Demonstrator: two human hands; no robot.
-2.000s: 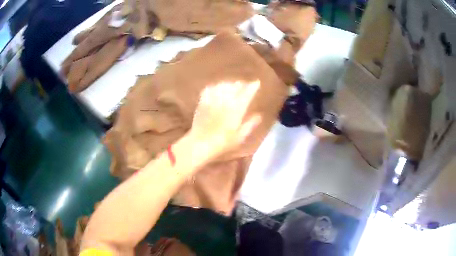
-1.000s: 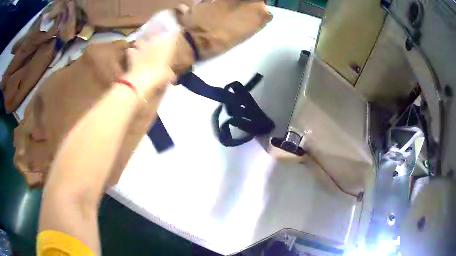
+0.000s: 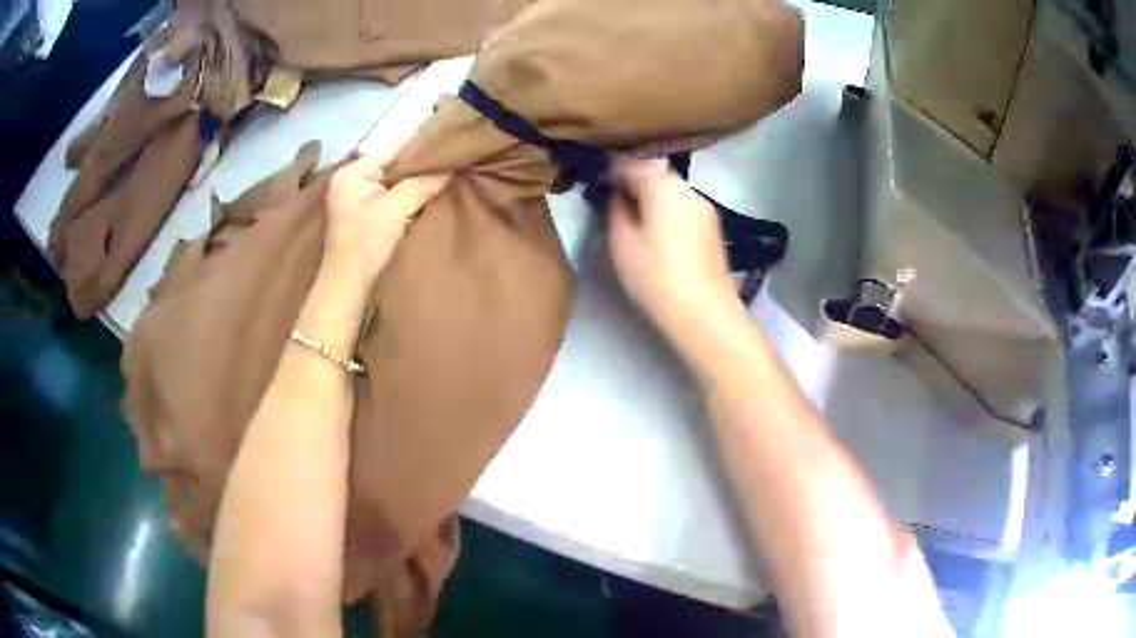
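Observation:
A large brown cloth panel lies bunched over the white table and hangs past its front edge. My left hand grips a gathered fold of it near the middle. A navy strap runs around the gathered cloth, and its loose loops lie on the table to the right. My right hand is blurred and pinches the navy strap beside the cloth's right edge; its fingertips are partly hidden.
More brown pieces lie on the table at the far left and back. The beige sewing machine casing stands at the right, with a bright lamp glare at lower right. Green floor shows at lower left.
My right hand has come into view and onto the strap. My left hand has moved lower on the cloth. The brown panel is now gathered and spreads further right, with the strap around it.

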